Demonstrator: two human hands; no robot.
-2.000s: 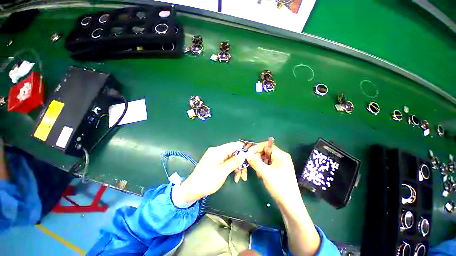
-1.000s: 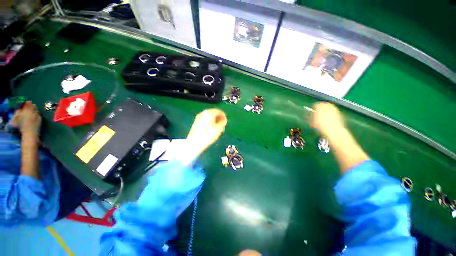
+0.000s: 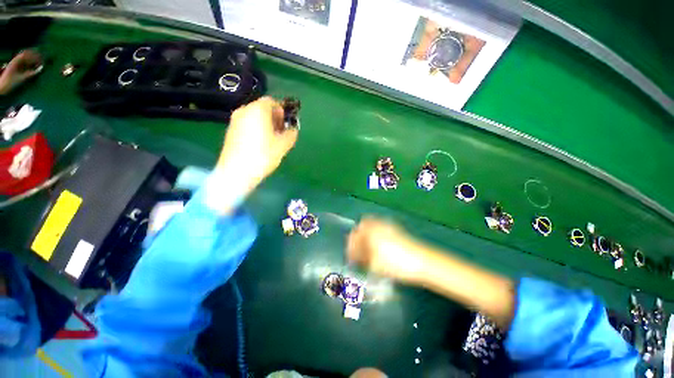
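Note:
My left hand [image 3: 255, 144] is at the upper left-centre, over the belt, its fingers closed on a dark, opened watch unit [image 3: 290, 114]. My right hand [image 3: 377, 247] is blurred over the middle of the belt; what its fingers hold cannot be told. An opened watch unit with a white tab [image 3: 353, 291] lies on the belt below my right hand. Another watch unit with a white tab [image 3: 306, 224] lies between my hands. The black parts box with white bits [image 3: 484, 338] is partly hidden under my right sleeve.
A black foam tray [image 3: 174, 100] with round cases stands at the far left. A black unit [image 3: 96, 196] and red bin [image 3: 22, 166] are at the left. More watch units and cases [image 3: 465, 193] line the belt to the right. Another person's hand [image 3: 21, 70] is at the upper left edge.
My left hand has moved up to the far row and taken a watch unit. My right hand has come back toward the middle. A watch unit now lies near the front of the belt.

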